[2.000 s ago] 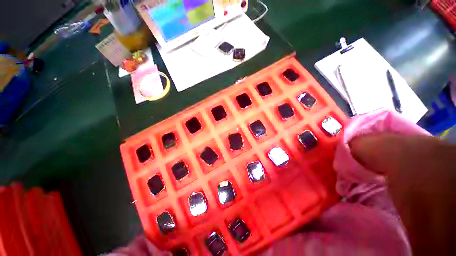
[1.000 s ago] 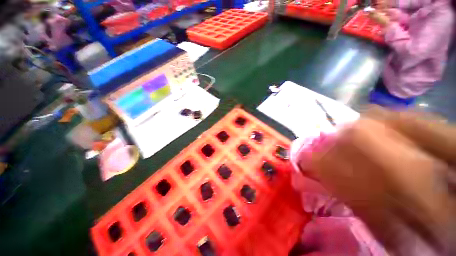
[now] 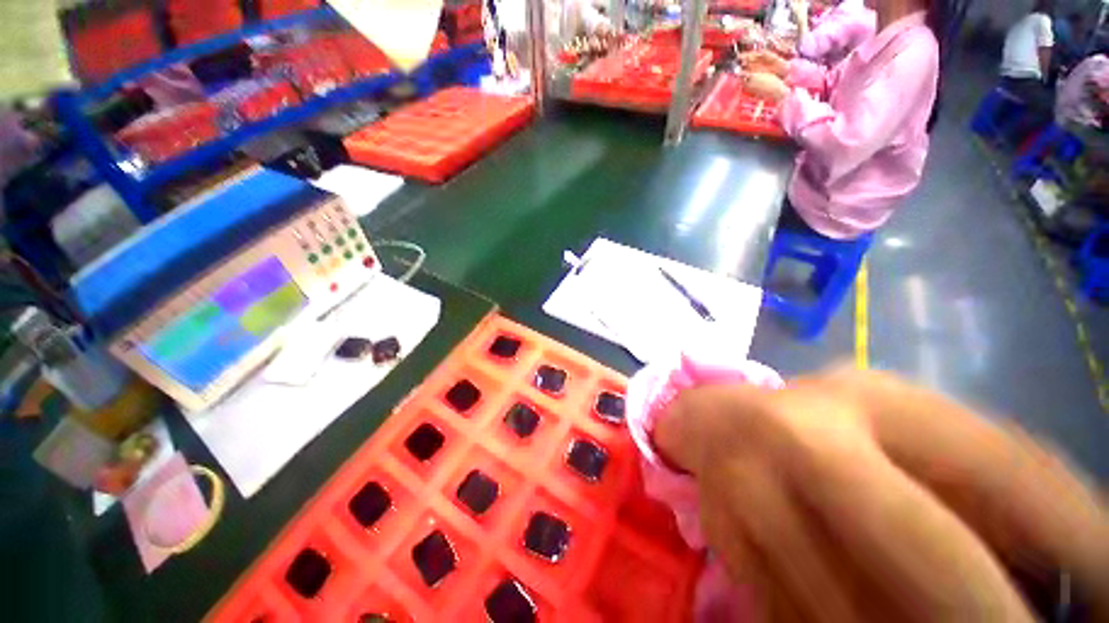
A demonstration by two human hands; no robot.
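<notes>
A red-orange compartment tray (image 3: 401,469) lies at the lower centre, cut off by the bottom edge. Small black square units (image 3: 477,492) sit in many of its pockets. My right hand (image 3: 851,487) is large, blurred and close to the camera at the lower right, over the tray's right side, with a pink cuff at its left. Its fingertips are unclear, and I cannot tell if it holds anything. My left hand is not in view. Two black units (image 3: 354,348) lie on white paper (image 3: 262,426) before the tester (image 3: 231,310), whose screen is lit.
A clipboard (image 3: 596,286) with a dark pen (image 3: 687,293) is beyond the tray. A yellowish ring (image 3: 215,511) lies on pink paper at left. Another tray (image 3: 444,128) and a blue rack (image 3: 110,152) stand behind. A person in pink (image 3: 863,128) is across the bench, near a blue stool (image 3: 815,274).
The view has tilted up and turned right, showing more of the rack, the person and the floor. The tray now sits lower in view. My right hand appears larger, further left and lower.
</notes>
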